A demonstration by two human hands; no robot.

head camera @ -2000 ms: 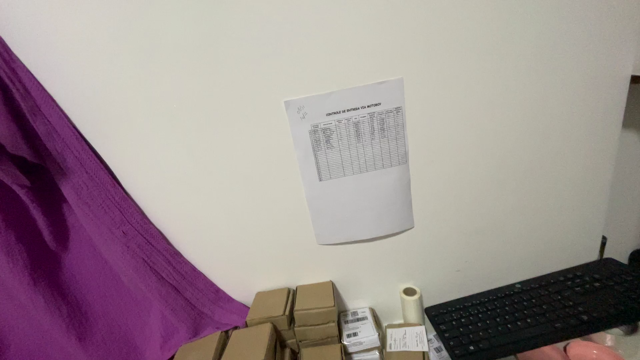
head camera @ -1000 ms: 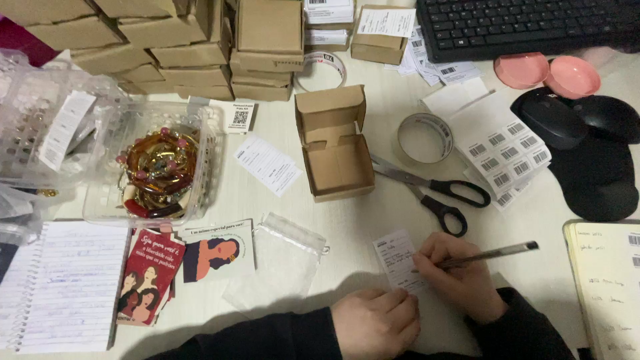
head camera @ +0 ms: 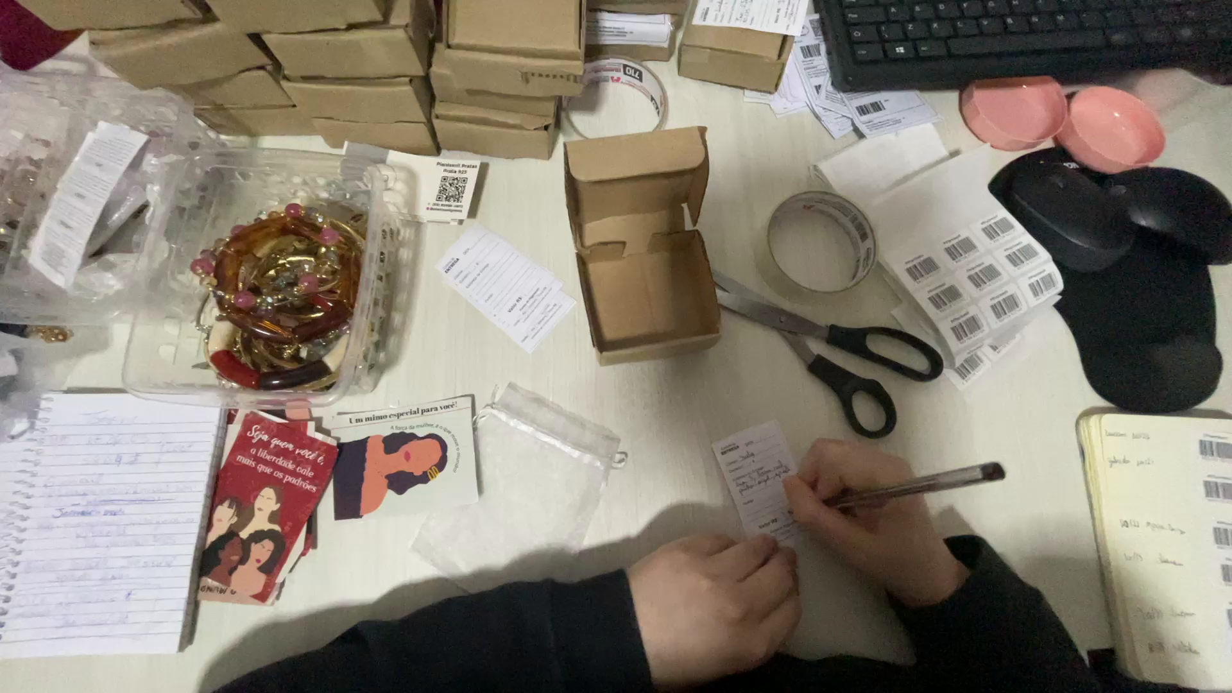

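Note:
My right hand (head camera: pixel 861 520) grips a ballpoint pen (head camera: pixel 919 484), its tip hidden by the fingers over a small paper slip (head camera: pixel 751 467) that bears handwriting. Curled at the slip's lower edge, my left hand (head camera: pixel 717 606) rests on the table; whether it pinches the paper is hard to tell. A sheer organza pouch (head camera: pixel 529 472) lies to the left of the hands. Above them stands an open cardboard box (head camera: pixel 645 289), with scissors (head camera: pixel 837 337) and a roll of clear tape (head camera: pixel 821 241) to its right. Two printed slips (head camera: pixel 510 289) lie left of the box.
Stacked cardboard boxes (head camera: pixel 346 53) line the back. A clear plastic container (head camera: pixel 144 337) holds bracelets, above a spiral notebook (head camera: pixel 96 539) and printed cards (head camera: pixel 269 500). Barcode stickers (head camera: pixel 982 274), pink dishes (head camera: pixel 1015 111), a mouse (head camera: pixel 1064 207), a keyboard (head camera: pixel 1039 38) and another notebook (head camera: pixel 1116 577) are at right.
The view has swung from the wall with a posted sheet down to the table. Over the last second, both hands have stayed at the slip, the pen still in my right hand.

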